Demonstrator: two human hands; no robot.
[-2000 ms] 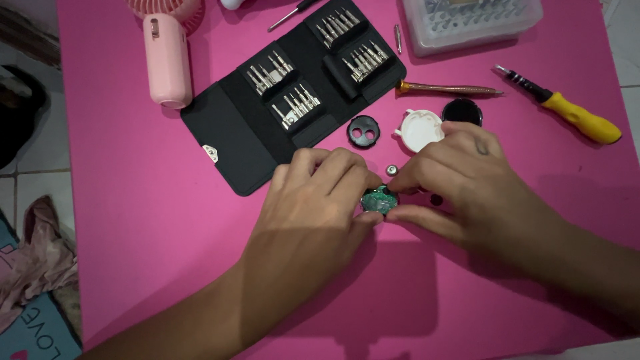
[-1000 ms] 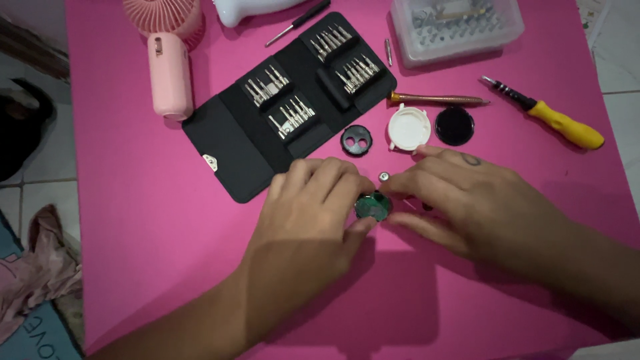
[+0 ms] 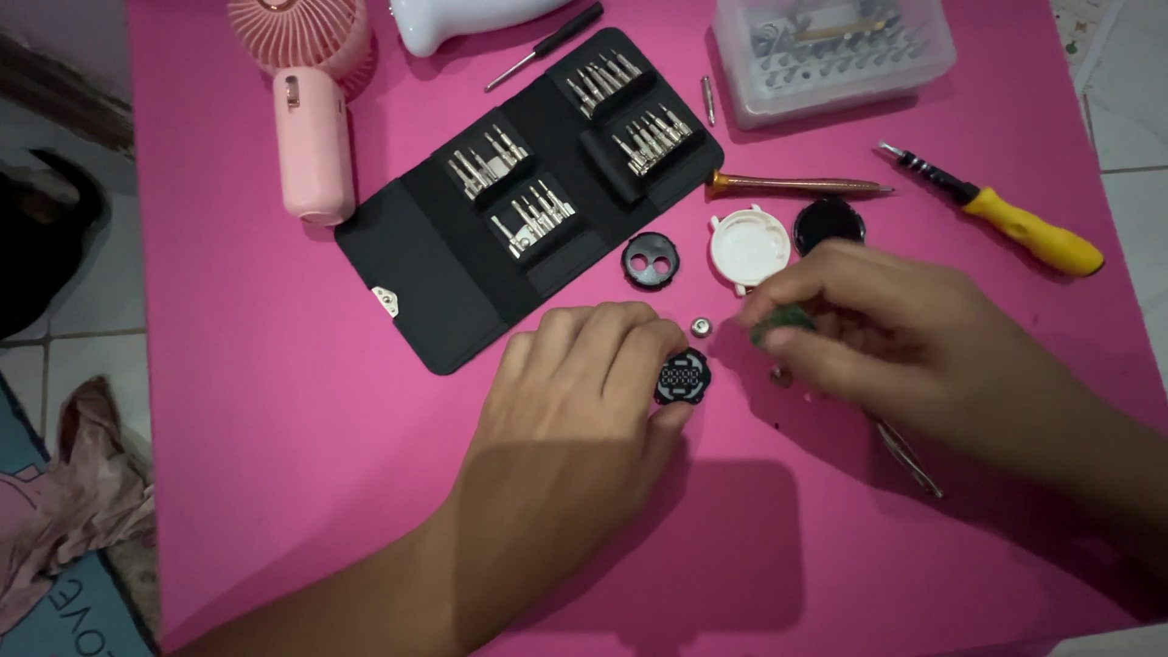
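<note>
My left hand (image 3: 593,392) holds a small round black digital display module (image 3: 683,376) between thumb and fingers on the pink tabletop. To its right, my right hand (image 3: 867,338) pinches a small green circuit board (image 3: 782,324), blurred and partly covered by the fingers. A button cell (image 3: 701,327) lies just above the display module. Farther up are a black ring with two holes (image 3: 651,261), a white round watch case (image 3: 750,247) and a round black disc (image 3: 829,226), partly behind my right hand. Metal tweezers (image 3: 908,456) lie partly beneath my right hand.
An unfolded black bit wallet (image 3: 429,265) spans the upper left, beside a pink handheld fan (image 3: 315,146). Around it lie a black screwdriver (image 3: 547,46), a copper-coloured screwdriver (image 3: 803,184), a yellow-handled screwdriver (image 3: 1036,233) and a clear plastic bit box (image 3: 835,64).
The green circuit board, between both hands earlier, is now in my right hand, which has moved away to the right. The display face now shows at my left fingertips.
</note>
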